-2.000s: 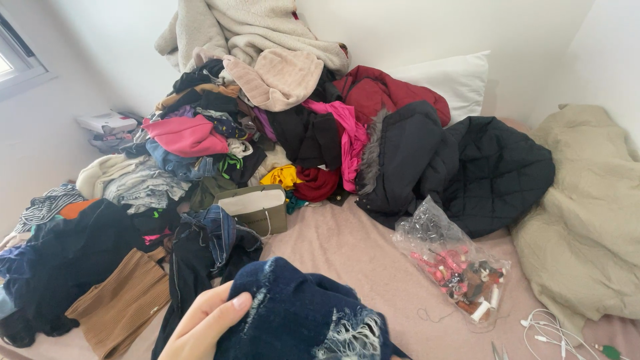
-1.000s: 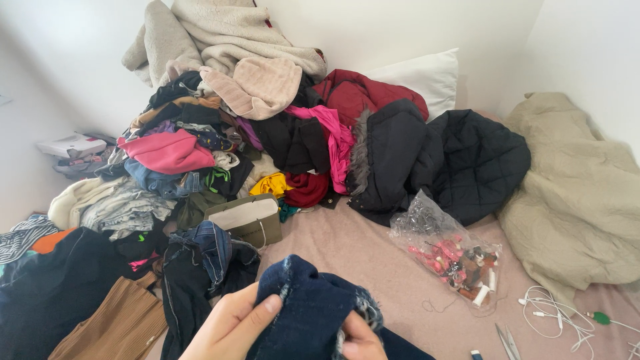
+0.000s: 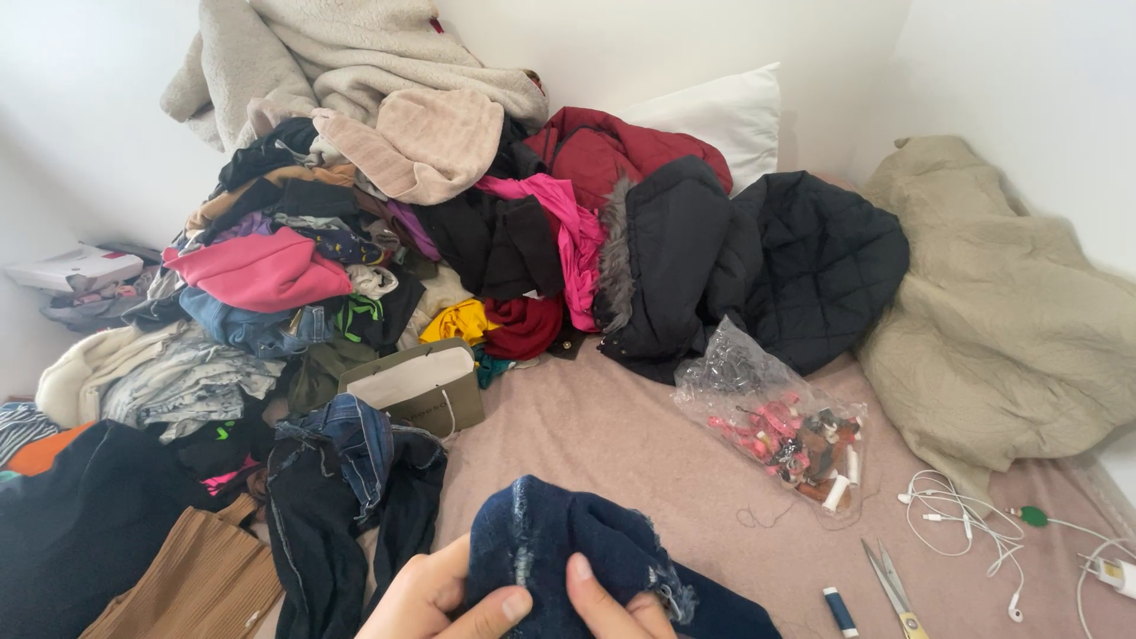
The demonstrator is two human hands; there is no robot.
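Observation:
Dark blue denim jeans (image 3: pixel 568 532) with a frayed, ripped patch are bunched up at the bottom centre. My left hand (image 3: pixel 453 590) grips them at the left, its thumb beside a pale worn seam. On the right part of the same cloth, my right hand (image 3: pixel 617 603) pinches the denim near the frayed edge. To the right on the bed lie a spool of dark blue thread (image 3: pixel 839 611) and scissors (image 3: pixel 892 587) with their blades slightly apart. Beyond them is a clear plastic bag (image 3: pixel 777 426) holding thread spools and small coloured items.
A large heap of clothes (image 3: pixel 266 266) spreads over the left and back of the bed (image 3: pixel 621 435). A paper bag (image 3: pixel 417 386) stands before it. Black padded jackets (image 3: pixel 692 257), a white pillow (image 3: pixel 741 124), a beige cloth (image 3: pixel 985 311) and white earphone cables (image 3: pixel 967 519) lie at the back and right.
My right hand, not visible two seconds ago, has come onto the denim. The thread spool and more of the scissors now show as the view has shifted.

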